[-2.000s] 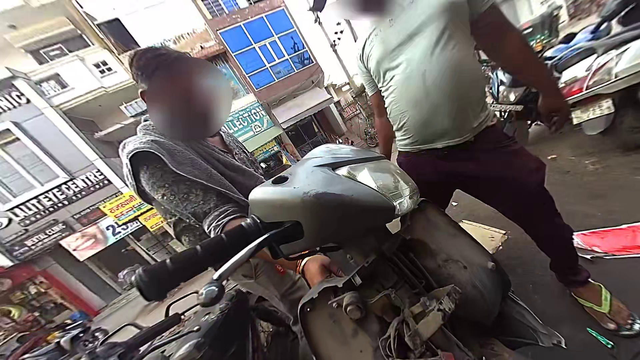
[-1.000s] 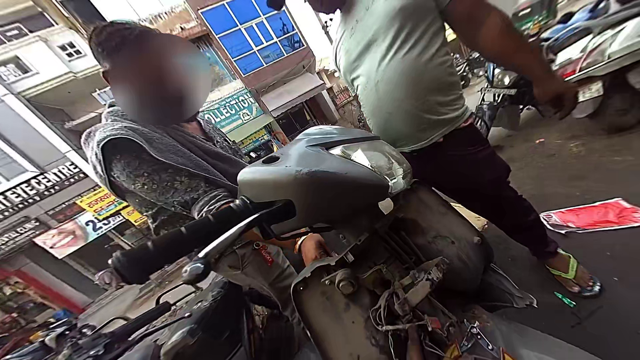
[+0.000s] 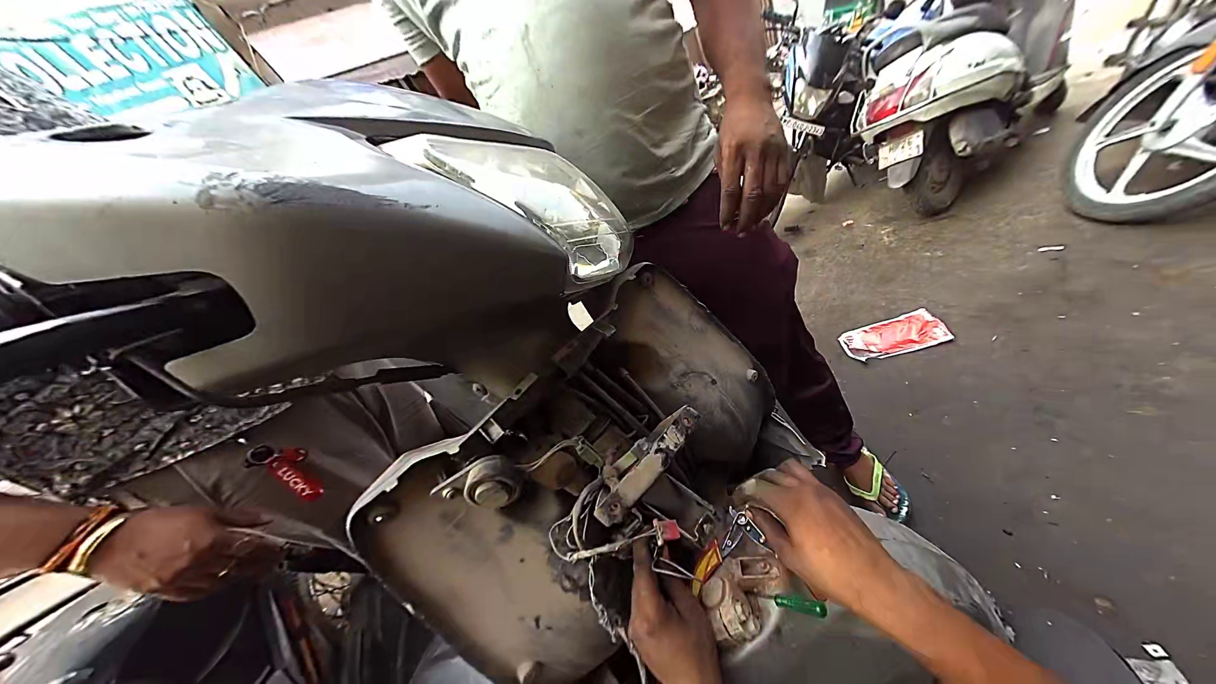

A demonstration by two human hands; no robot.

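A scooter's front stands opened, with its wiring (image 3: 594, 522) bared below the grey headlight cowl (image 3: 380, 218). My left hand (image 3: 670, 617) reaches up from the bottom edge with its fingers among the wires, beside a red connector (image 3: 668, 530); whether it grips a wire cannot be told. My right hand (image 3: 807, 532) is closed around a small metal plier-like tool (image 3: 741, 532), its jaws near a yellow and red piece (image 3: 707, 567). A green-handled screwdriver (image 3: 801, 605) lies on the front mudguard (image 3: 912, 560), just below my right hand. A horn (image 3: 494, 483) sits left of the wires.
A person's hand with bangles (image 3: 180, 551) is at the left, beside the scooter. Another person (image 3: 589, 104) stands beyond the headlight. A red packet (image 3: 896, 334) lies on the road. A parked white scooter (image 3: 940, 85) and a spoked-alloy wheel (image 3: 1140, 142) stand at the upper right.
The view has moved down and closer to the scooter's front. Both my hands now show at the wiring; neither is plain in the earlier frames.
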